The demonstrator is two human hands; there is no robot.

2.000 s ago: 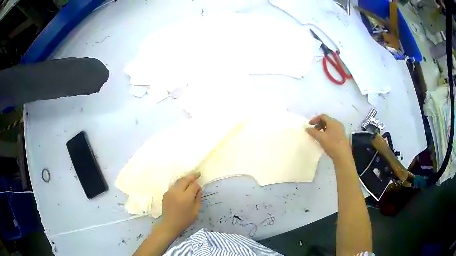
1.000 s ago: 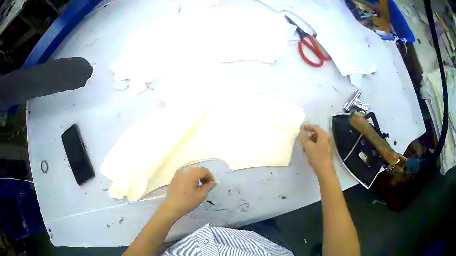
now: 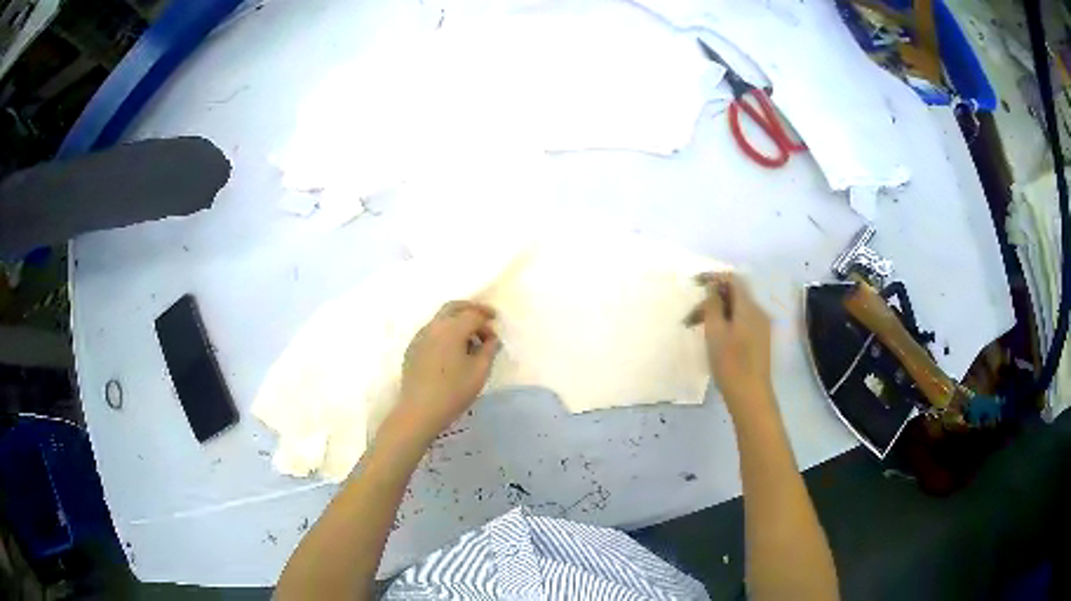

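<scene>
A cream cut panel (image 3: 622, 340) lies on the white table in front of me, its notched curved edge toward me and its left part folded and rumpled. My left hand (image 3: 452, 362) is over the panel's middle, its fingers curled together; whether they pinch the cloth is hidden. My right hand (image 3: 731, 323) is at the panel's right edge, slightly blurred. A small dark thing shows in its fingers, too unclear to name. Whether the right fingers touch the cloth cannot be told.
The steam iron (image 3: 863, 364) lies at the right beside a silvery clip (image 3: 860, 256). Red-handled scissors (image 3: 761, 123) lie upper right near white pieces (image 3: 822, 135). A black phone (image 3: 196, 367) and a small ring (image 3: 114, 393) lie left. A dark-grey rounded board (image 3: 118, 188) juts in upper left.
My left hand has moved from the panel's near edge up onto its middle. My right hand has moved slightly up and inward at the right edge. The view has shifted a little.
</scene>
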